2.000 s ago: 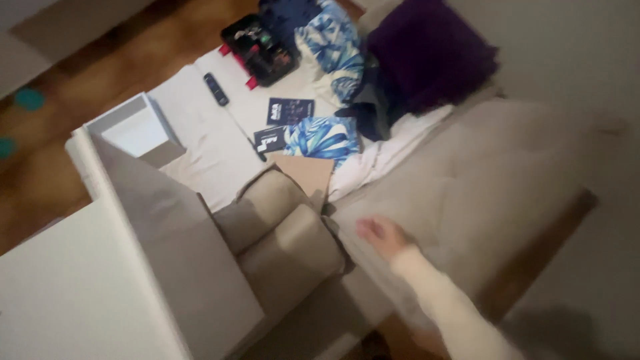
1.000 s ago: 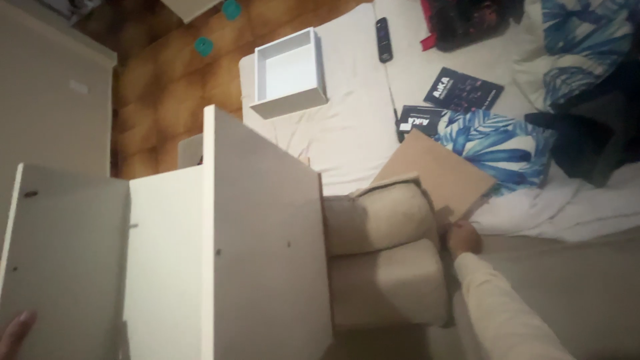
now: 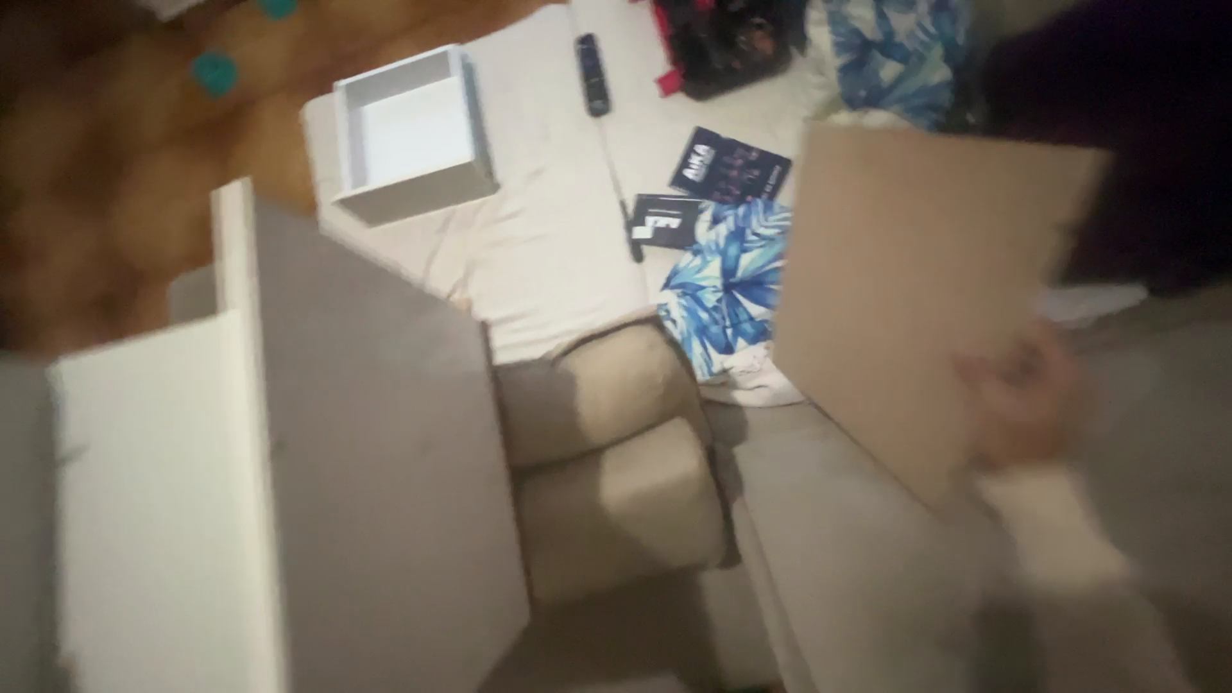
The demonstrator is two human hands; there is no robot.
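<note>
My right hand (image 3: 1030,395), blurred, grips a thin brown board (image 3: 914,279) by its lower right edge and holds it tilted above the sofa. At the left stands a white furniture carcass (image 3: 385,443) of joined panels, with one side panel turned toward the sofa's padded armrest (image 3: 616,481). My left hand is out of view. A small white drawer box (image 3: 414,130), open at the top, lies on the cream cover beyond the carcass.
On the cream sofa cover (image 3: 549,241) lie a black remote control (image 3: 593,75), two dark printed booklets (image 3: 731,168), a blue leaf-patterned cushion (image 3: 731,279) and a black and red tool case (image 3: 736,43). A dark purple cloth (image 3: 1136,125) is at the upper right. Tiled floor (image 3: 115,192) shows at the upper left.
My right hand has lifted the brown board off the sofa, up and to the right. My left hand, at the lower left edge one second ago, has gone out of view.
</note>
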